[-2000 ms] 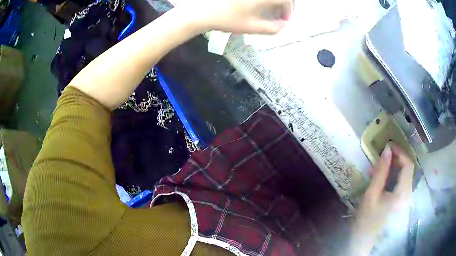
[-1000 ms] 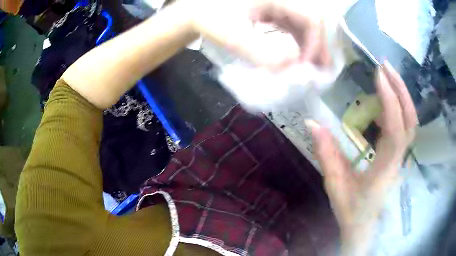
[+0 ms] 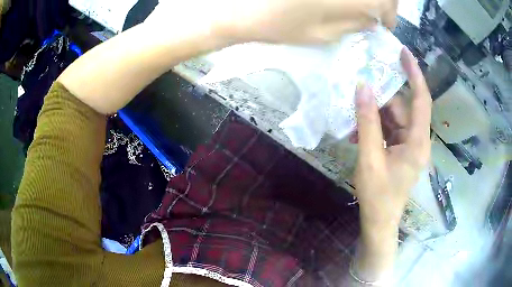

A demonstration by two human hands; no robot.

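A thin white fabric piece (image 3: 337, 84), crumpled and partly washed out by glare, hangs between my two hands above the table edge. My left hand (image 3: 342, 19) is at the top, cut by glare, with its fingertips closed on the fabric's upper edge. My right hand (image 3: 390, 140) is at the right, with its thumb and index finger spread on the fabric's right part and the other fingers curled under it. The fabric hides part of the tabletop.
The pale table's speckled edge (image 3: 247, 101) runs diagonally below the fabric. A slim dark tool (image 3: 443, 199) lies right of my right wrist. Grey machine parts (image 3: 460, 112) are at upper right. A blue rim (image 3: 147, 140) and dark cloth (image 3: 126, 193) are beside the plaid apron (image 3: 224, 207).
Both hands have come together on the white fabric, which is now spread between them. My right hand has moved up onto it. The view has shifted, so the table appears further left.
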